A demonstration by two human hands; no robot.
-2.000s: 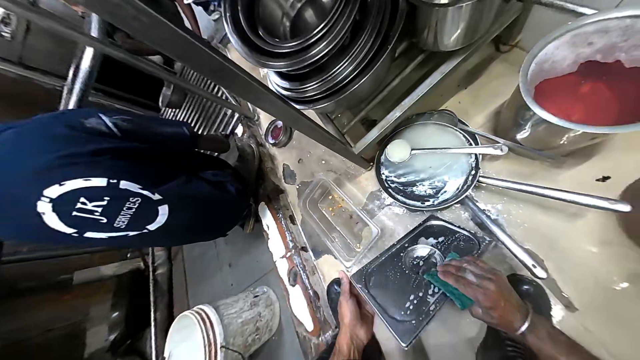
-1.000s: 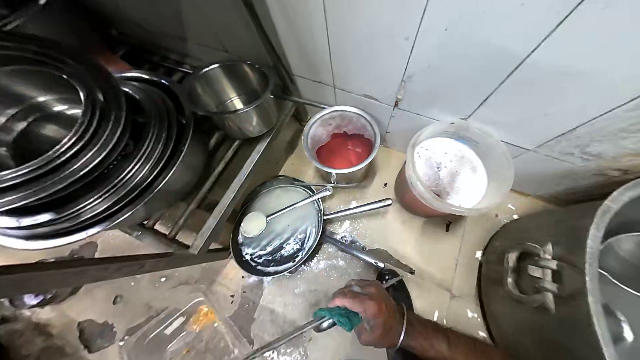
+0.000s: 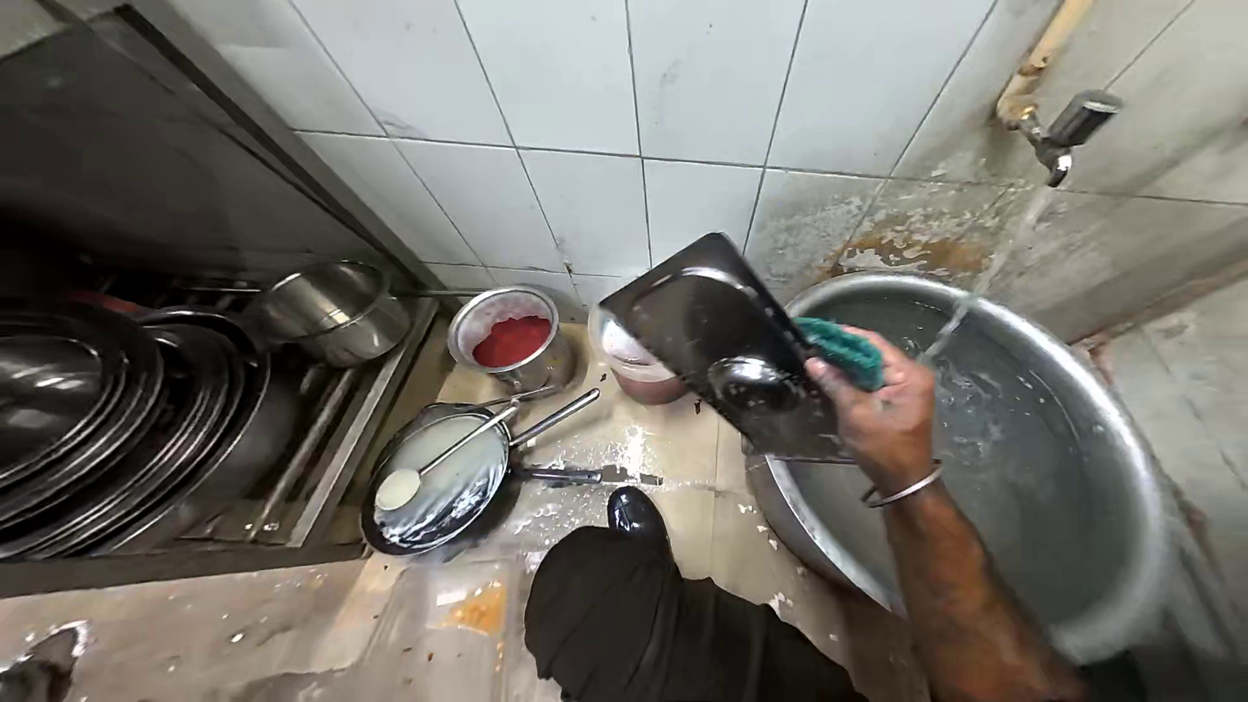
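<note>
My right hand [image 3: 882,405], with a metal bangle at the wrist, grips a dark rectangular metal tray [image 3: 726,336] by its edge, together with a green scouring pad [image 3: 843,353]. The tray is tilted, with a round bulge on the side that shows, and hangs over the left rim of a large metal tub of water [image 3: 907,283]. My left hand is out of view. Left of my knee, a black pan [image 3: 375,487] holds whitish liquid and a ladle [image 3: 400,487]. A steel pot [image 3: 554,366] with red contents and a plastic container [image 3: 653,385] stand by the wall.
Water runs from a wall tap [image 3: 1058,161] into the tub. Stacked metal bowls [image 3: 224,458] and a steel pot [image 3: 336,317] rest on a rack [image 3: 380,419] at the left. A clear plastic container [image 3: 468,634] lies on the wet floor, near my black shoe [image 3: 639,517].
The view has swung right to the tub and tap. My right hand has lifted the tray, which lay flat near the floor two seconds ago. My left hand, beside the tray then, has left the view.
</note>
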